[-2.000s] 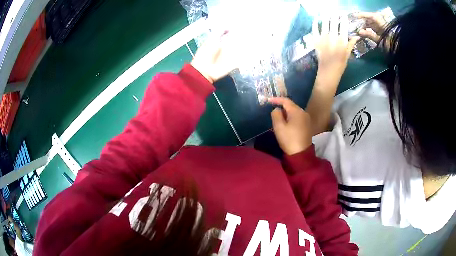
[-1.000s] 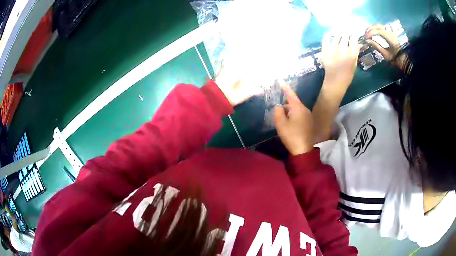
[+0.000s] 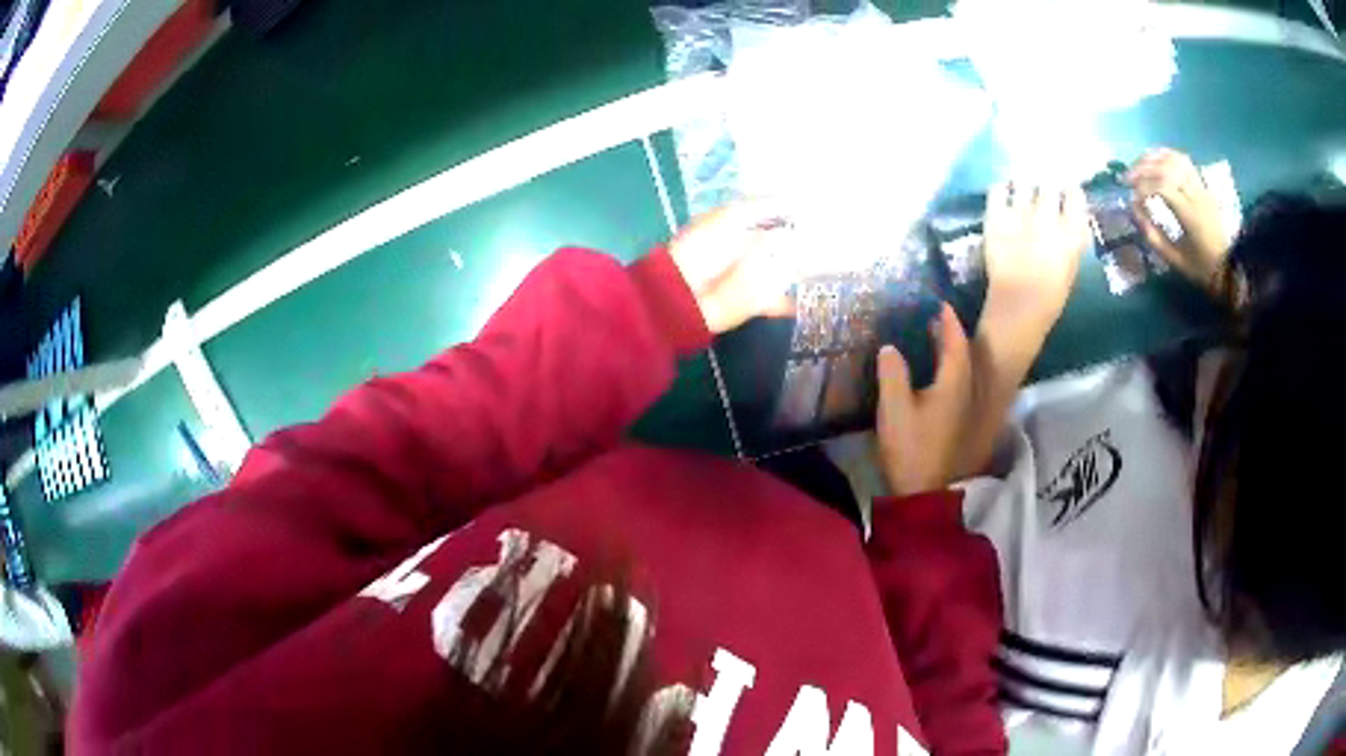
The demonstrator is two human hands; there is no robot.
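A panel of small parts [image 3: 836, 319], with rows of pinkish and dark blocks, is in front of me over the dark part of the bench. Its lower part is blurred. My left hand [image 3: 738, 269] is at its upper left edge, with fingertips closed on it; glare hides part of the grip. My right hand [image 3: 927, 402] is just right of the panel, thumb and forefinger apart, holding nothing visible. A shiny clear bag [image 3: 704, 145] lies beyond my left hand, beside an overexposed white patch [image 3: 841, 126].
A coworker in a white shirt [image 3: 1085, 517] is close at right, hands on another panel [image 3: 1125, 244]. The green bench [image 3: 517, 244] has a curved white stripe [image 3: 443, 203]. A perforated white strip [image 3: 204, 387] and light-blue rectangles [image 3: 67, 399] are at far left.
The view has shifted, so the bench things sit lower and further right. My right hand has drawn back from the panel and its fingers have spread. My left hand is now at the panel's left edge.
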